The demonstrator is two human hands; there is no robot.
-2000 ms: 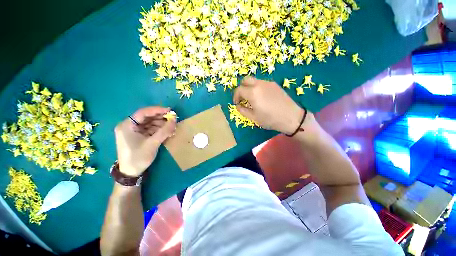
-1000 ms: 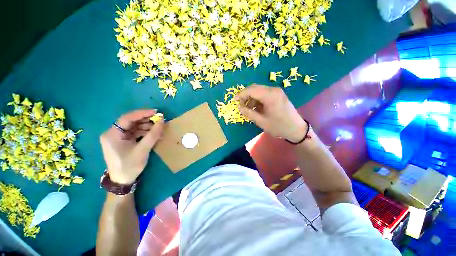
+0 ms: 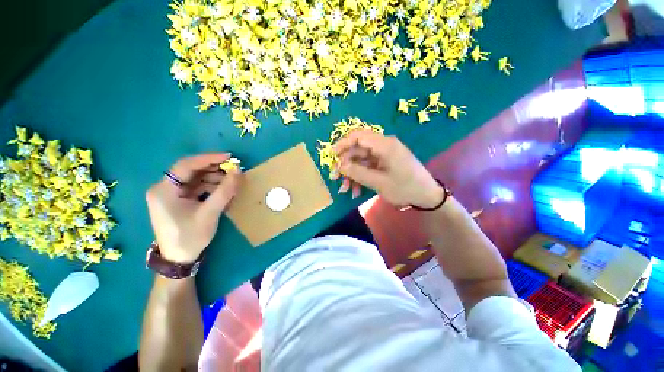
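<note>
My left hand [image 3: 191, 202], with a ring and a brown watch, pinches a small yellow-and-white body piece [image 3: 231, 166] above the left edge of the tan cardboard [image 3: 298, 172]. A round white glue spot [image 3: 278, 198] lies on the cardboard. My right hand [image 3: 373, 168], with a dark bracelet, is at the pile of small yellow inserts [image 3: 349, 128], right of the cardboard. Its fingers are bent close together and hide part of the pile. Whether they hold an insert cannot be told.
A large yellow-and-white heap [image 3: 291, 54] lies at the top, with stray pieces [image 3: 434, 102] at its right. A smaller heap [image 3: 54, 196], a white bottle [image 3: 71, 296] and fine yellow parts [image 3: 20, 292] lie left. Blue crates [image 3: 582, 185] and a red basket [image 3: 560, 309] stand right.
The view has shifted; the table things appear further left than two seconds ago. My right hand has moved to the lower side of the insert pile. My left hand still holds the body piece.
</note>
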